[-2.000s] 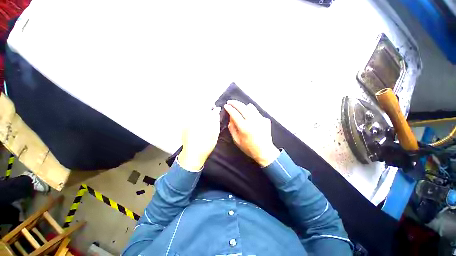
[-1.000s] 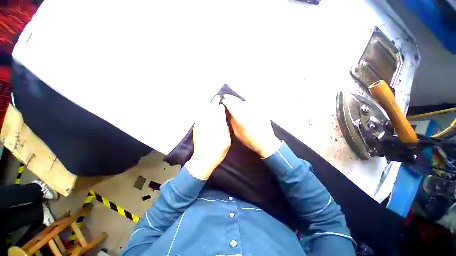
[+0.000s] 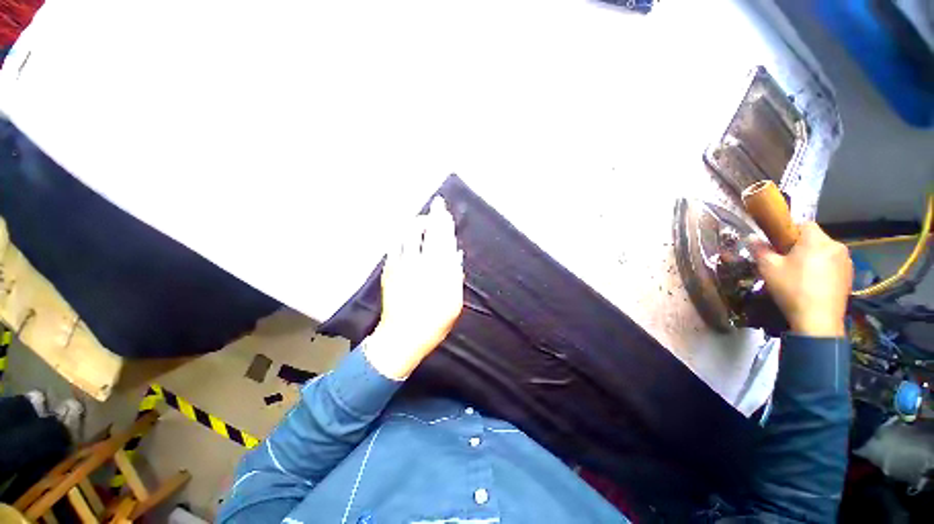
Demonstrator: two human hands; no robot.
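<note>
A dark garment piece [image 3: 574, 338] lies across the near edge of the white pressing table [image 3: 338, 123], with its pointed corner towards the middle and a few wrinkles. My left hand [image 3: 422, 281] lies flat on its left end, fingers together near the corner. My right hand [image 3: 809, 276] is closed around the wooden handle of the steam iron [image 3: 722, 256], which stands on the table's right part. Part of the handle is hidden by the hand.
A metal iron rest [image 3: 763, 133] lies behind the iron. Dark cloth [image 3: 123, 256] hangs below the table's left edge. A yellow hose [image 3: 906, 271] and cables are at the right. A wooden stool [image 3: 92, 466] and yellow-black tape [image 3: 205, 418] are on the floor at lower left.
My right hand has left the cloth and moved right onto the iron's handle. My left hand has flattened on the cloth, which now lies spread out.
</note>
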